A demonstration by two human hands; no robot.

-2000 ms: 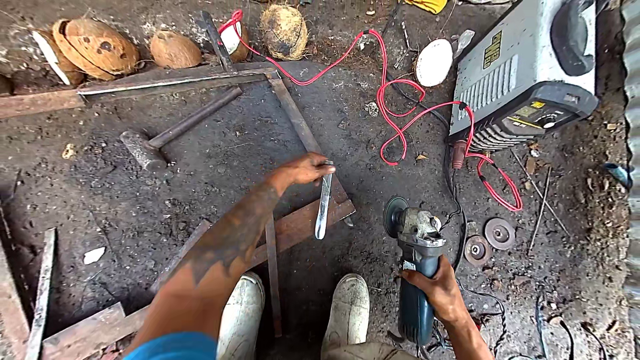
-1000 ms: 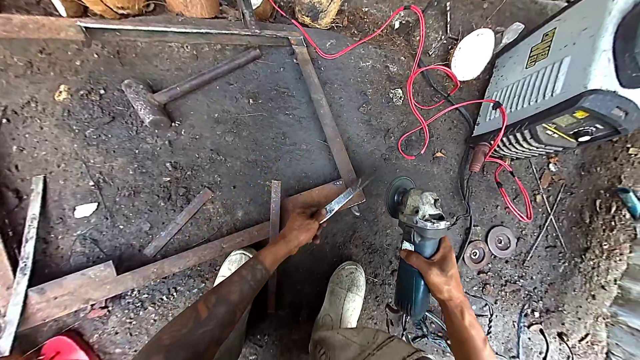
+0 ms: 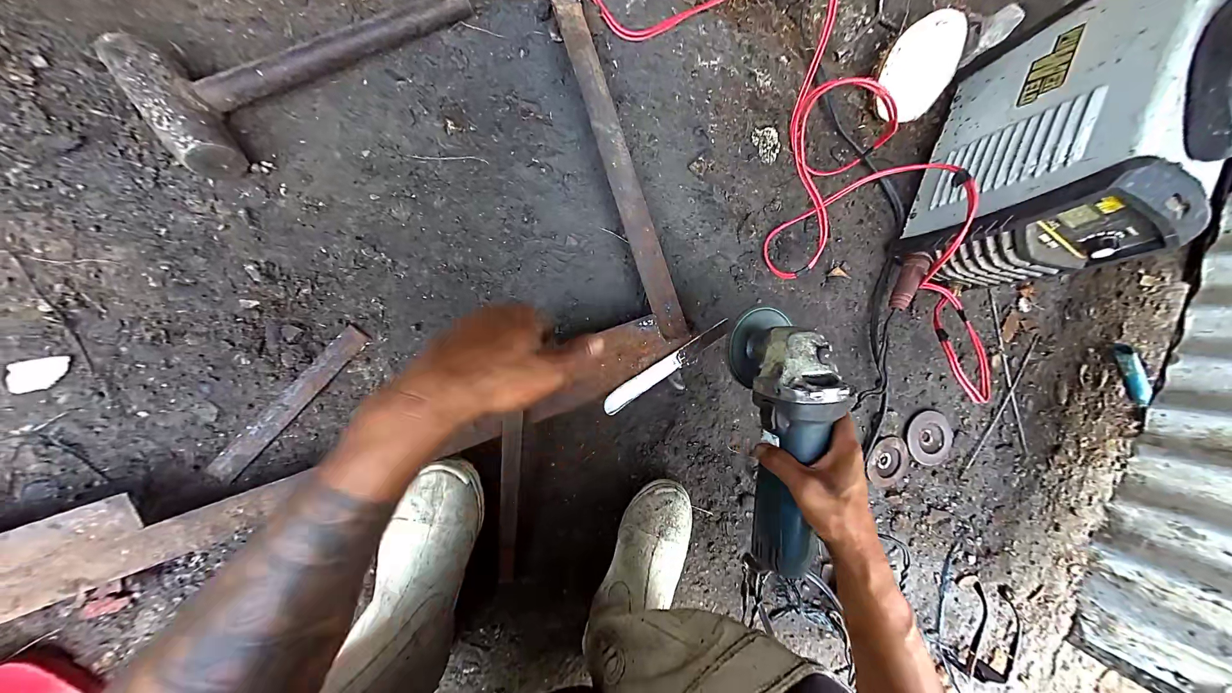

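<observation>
My left hand, blurred, is over a flat steel bar on the ground; it holds nothing that I can see. Just right of it lies a tool with a pale handle and a thin dark blade, near the corner where a second steel bar meets the first. My right hand grips the blue body of an angle grinder, its disc at the upper left of the tool.
A hammer lies upper left, a short metal strip below it. A welding machine with red cable stands upper right. Two grinding discs lie right of the grinder. My boots stand below the bar.
My left hand has let go of the pale-handled tool, which lies by the bars' corner, and has moved left of it. The right hand still holds the grinder. The view has moved closer.
</observation>
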